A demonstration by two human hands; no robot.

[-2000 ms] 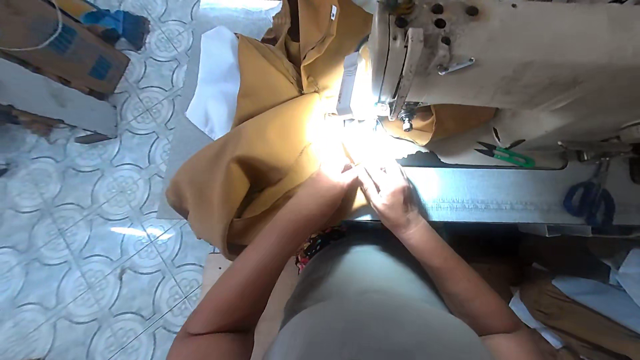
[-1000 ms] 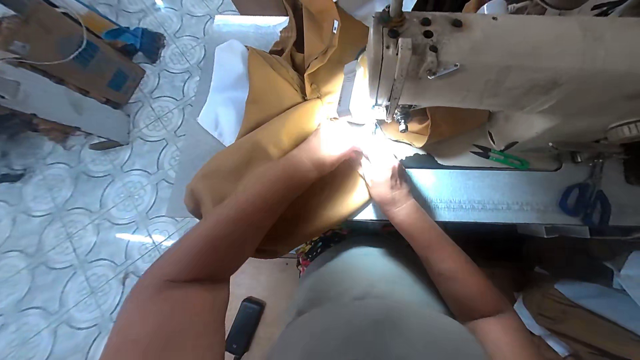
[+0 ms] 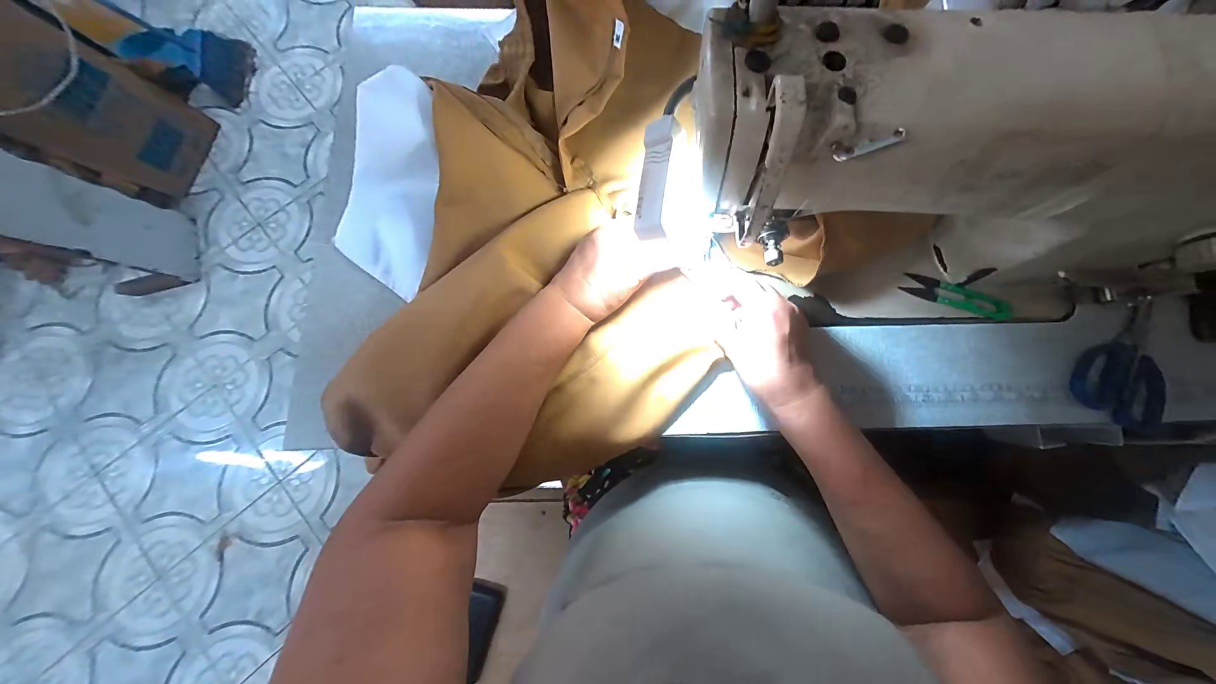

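A mustard-brown garment [image 3: 494,275] with a white fabric piece [image 3: 394,180] at its left lies over the table and reaches under the head of a sewing machine [image 3: 902,114]. My left hand [image 3: 613,266] rests on the cloth, left of the needle area. Close to the needle, my right hand [image 3: 765,337] is at the cloth's right edge with its fingers bent. Glare from a lamp [image 3: 655,176] washes out the fingertips of both hands, so whether either one pinches the cloth cannot be made out.
Green thread snips [image 3: 969,298] lie on the machine bed, and blue-handled scissors [image 3: 1119,382] lie at the table's right. A cardboard box [image 3: 104,114] stands at upper left. More cloth [image 3: 1102,579] is piled at lower right; a black phone-like object [image 3: 484,622] lies at the bottom.
The garment's lower part by my left forearm lies differently, and more of it now spreads between my arms than two seconds ago. Both hands remain near the needle.
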